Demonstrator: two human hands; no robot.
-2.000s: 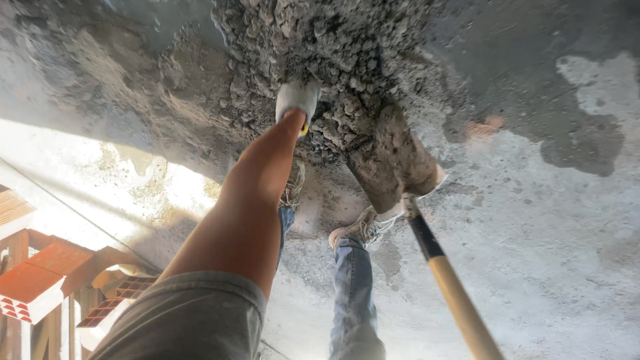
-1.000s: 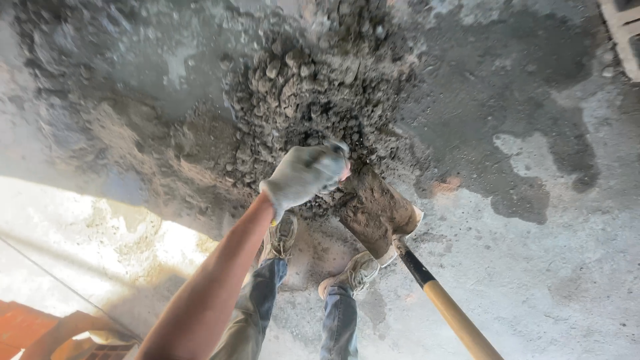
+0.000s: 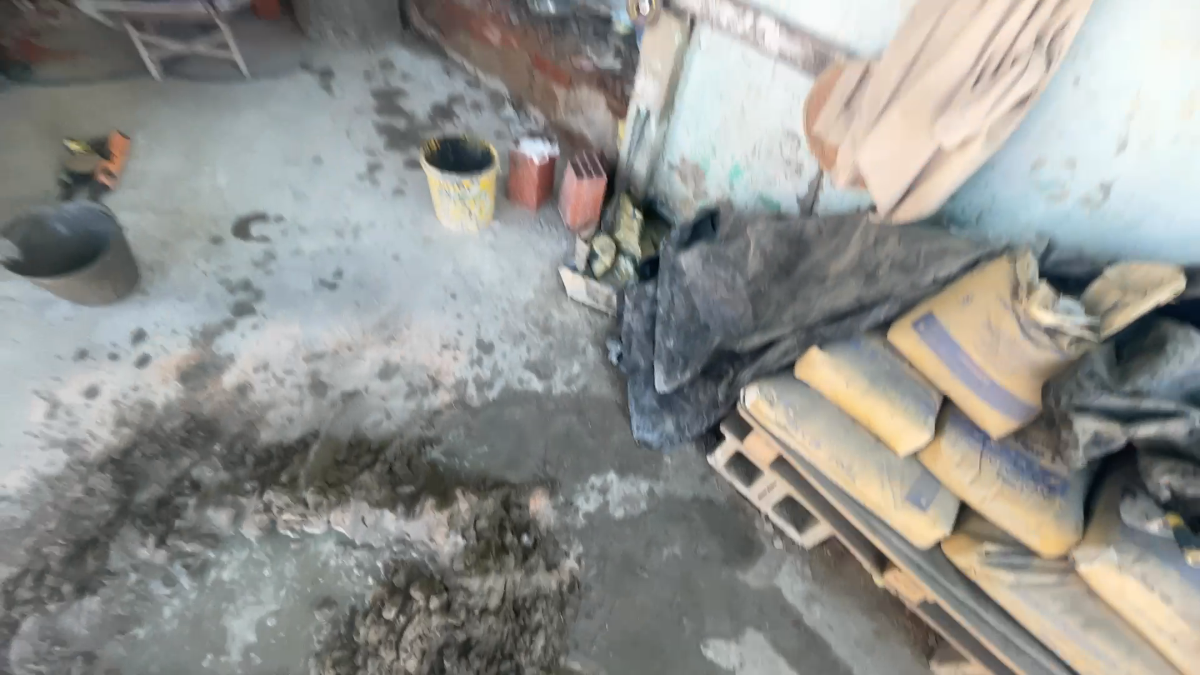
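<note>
Neither of my hands shows in the head view now, and the shovel is out of the frame too. A ring of wet grey mortar mix [image 3: 469, 600] lies on the concrete floor at the lower left, with a pool of cloudy water [image 3: 234, 591] inside it. Beyond it, toward the left edge, stands a dark bucket [image 3: 80, 258]. A yellow bucket [image 3: 461, 187], splashed with mortar, is upright farther back.
Paper cement bags [image 3: 853, 459] are stacked at right on a wooden pallet [image 3: 919, 591] beside a hollow block [image 3: 773, 497]. Black plastic sheeting [image 3: 797, 291] drapes behind them. Hollow red bricks [image 3: 583, 192] stand near the wall, and an orange tool [image 3: 112, 159] lies far left.
The view has swung up and away from my feet. The gloved hand and the shovel, both seen over the mix earlier, have left the frame.
</note>
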